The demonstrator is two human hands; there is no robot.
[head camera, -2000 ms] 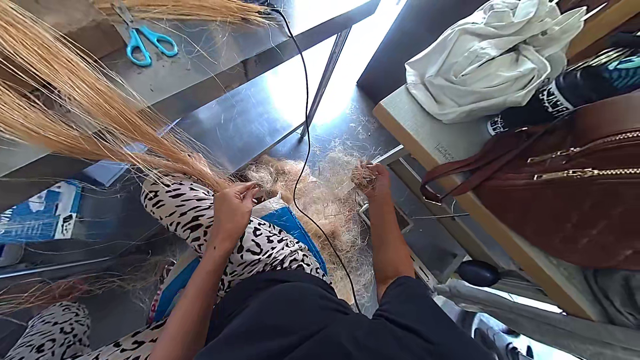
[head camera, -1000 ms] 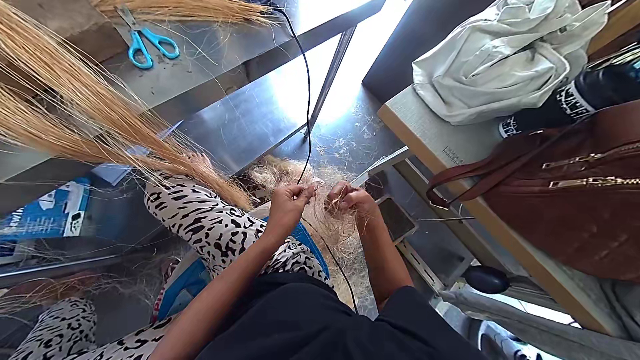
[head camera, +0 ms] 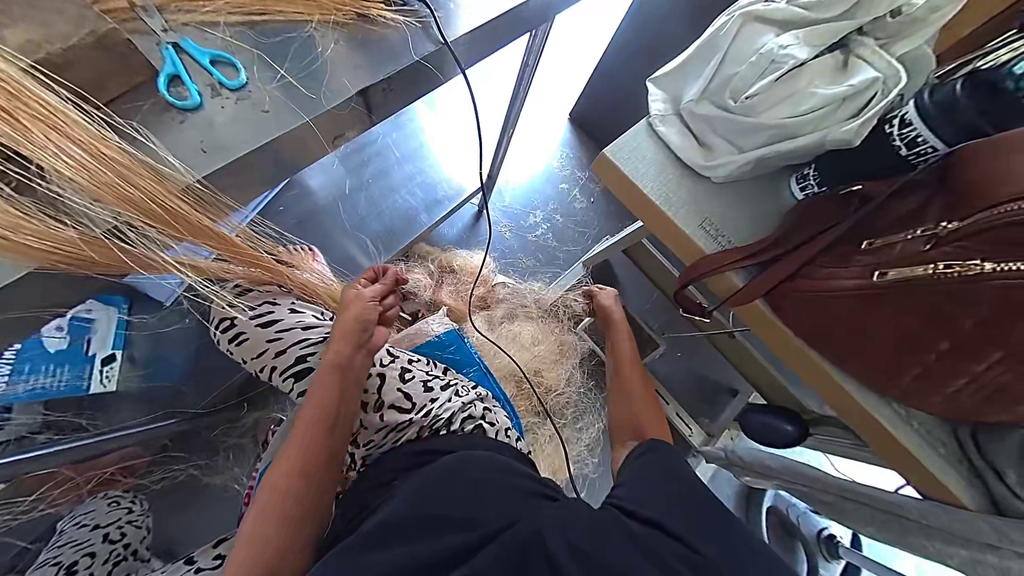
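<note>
My left hand (head camera: 370, 308) is closed above my patterned trouser leg, with thin pale fibres at its fingertips. My right hand (head camera: 602, 304) pinches a loose tuft of fibres farther right. Between and below the hands lies a large tangled heap of pale fibre (head camera: 536, 344), with a blue bag or sheet (head camera: 460, 360) beside it. A long bundle of straight golden fibres (head camera: 152, 192) comes in from the left and ends near my left hand. A black cable (head camera: 484, 208) hangs across the heap. How firmly my left hand holds its strands is hard to see.
Turquoise-handled scissors (head camera: 192, 72) lie on the metal table (head camera: 280, 104) at upper left. On the right, a board-topped table (head camera: 696, 208) carries a white cloth (head camera: 768, 96), a black cylindrical item (head camera: 888, 144) and a brown leather bag (head camera: 896, 320). A blue printed package (head camera: 72, 352) lies at left.
My hands were close together over the heap one second ago and are now apart, the left one farther left and the right one farther right.
</note>
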